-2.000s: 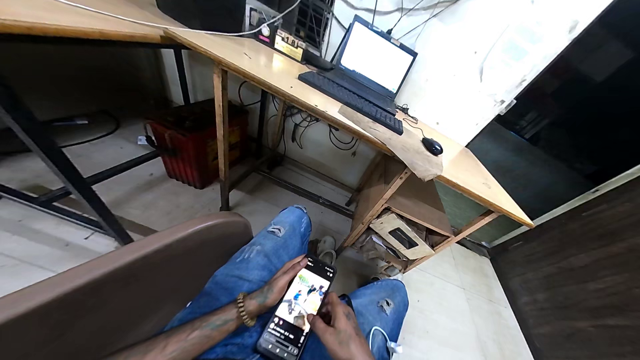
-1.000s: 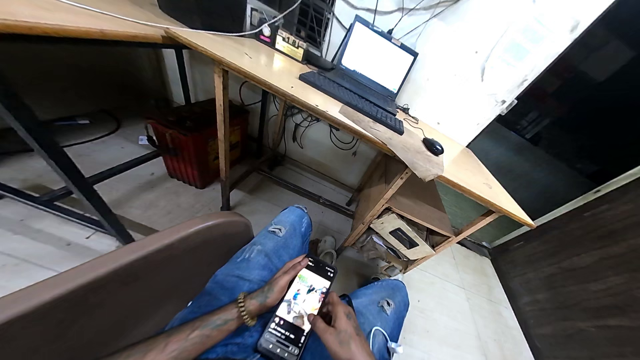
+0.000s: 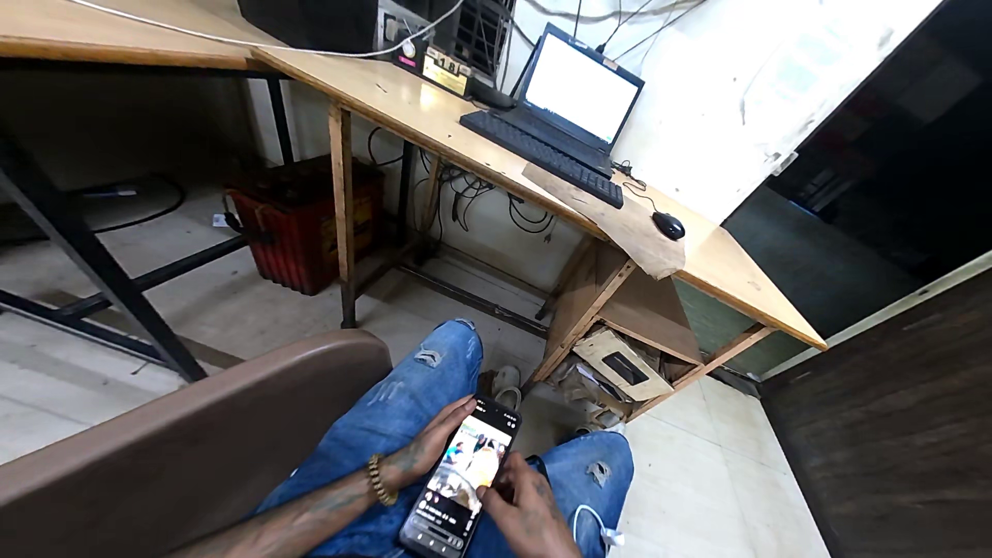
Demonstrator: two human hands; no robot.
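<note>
A smartphone with a lit screen showing a picture is tilted between my hands, above my legs in ripped blue jeans. My left hand, with a beaded bracelet at its wrist, holds the phone along its left edge. At the phone's right edge is my right hand, its thumb over the screen and its other fingers curled, partly hidden. A white cable with a plug lies on my right thigh.
Ahead is a wooden desk bearing a laptop, a black keyboard and a mouse. Beneath it are hanging cables, a red battery and a shelf with a cardboard box. A brown chair armrest is at left.
</note>
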